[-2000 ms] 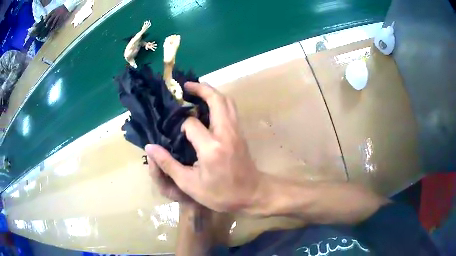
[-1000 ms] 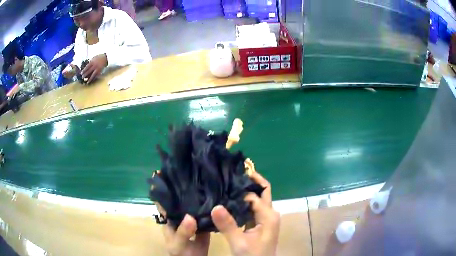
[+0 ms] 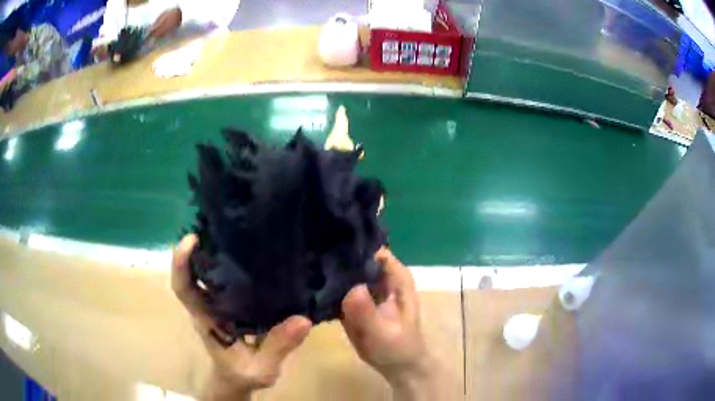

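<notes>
A black jagged bundle, the figure assembly (image 3: pixel 282 227), is held up in front of me over the near edge of the belt. A pale limb (image 3: pixel 340 133) sticks out at its upper right, and a small pale bit shows at its right edge. My left hand (image 3: pixel 239 329) holds its lower left side, thumb at the bottom. My right hand (image 3: pixel 386 313) holds its lower right side, thumb in front. The rest of the figure body is hidden by the black pieces.
The green conveyor belt (image 3: pixel 502 180) crosses behind. Two white bottles (image 3: pixel 521 330) are at right beside the grey metal panel (image 3: pixel 666 290). Across the belt are a red box (image 3: pixel 415 52), a pinkish-white container (image 3: pixel 339 41) and two people, partly cut off, at upper left.
The hands and bundle first came up off the bench and turned its black side to view. Now the bundle appears larger and closer, and the view has tipped down slightly.
</notes>
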